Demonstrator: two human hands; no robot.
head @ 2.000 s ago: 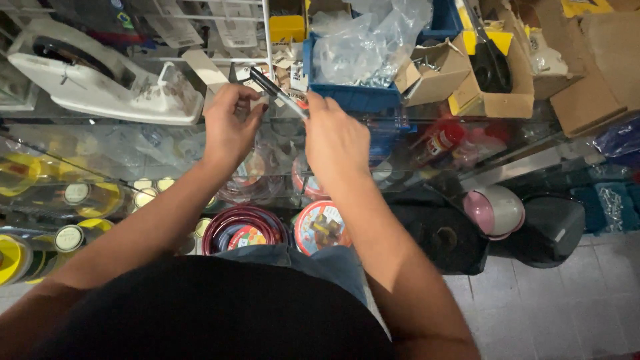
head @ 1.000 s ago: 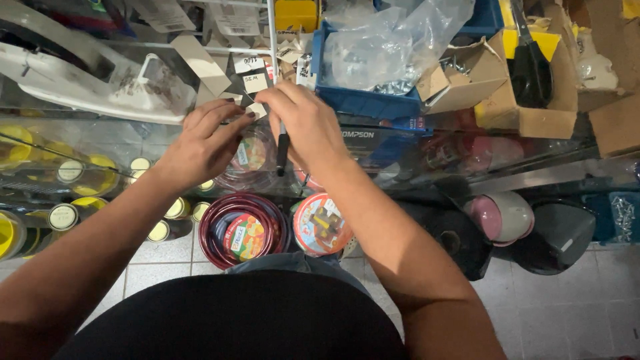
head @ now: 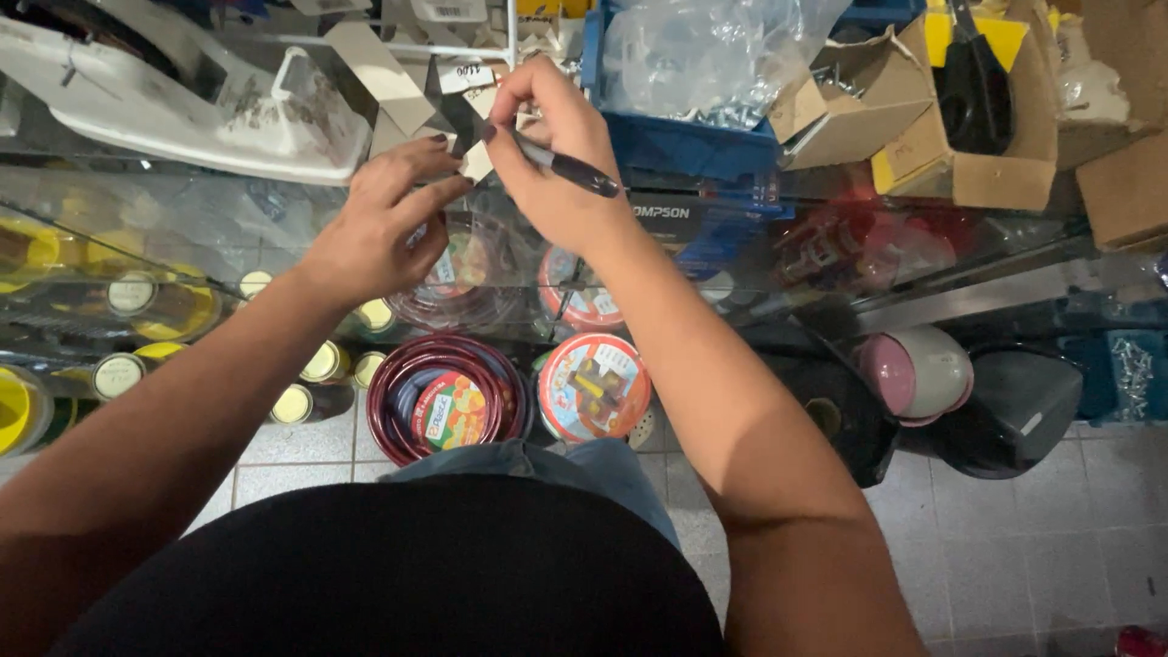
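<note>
In the head view my right hand (head: 566, 164) grips a marker pen (head: 570, 167) with a grey barrel and dark end; the dark end points down and right, toward my wrist. My left hand (head: 392, 214) is beside it, fingertips at a small pale paper piece (head: 477, 162) on the glass counter. Whether the fingers pinch the paper or only rest on it, I cannot tell. White card pieces (head: 381, 78) and a dark pointed piece (head: 453, 108) lie just beyond my fingers, near a small tag with handwriting (head: 465, 77).
A white tape dispenser (head: 210, 100) stands at the left. Right of my hands are a blue bin (head: 684, 146) with bagged screws and open cardboard boxes (head: 862, 100). Below the counter's glass edge are coiled hoses (head: 447, 401), jars (head: 294, 403) and a pink-and-white pot (head: 917, 374).
The pen's dark end pointed down in my right hand a second ago and now slants down to the right. My left hand stays close to the papers. The view has come nearer the counter since two seconds ago.
</note>
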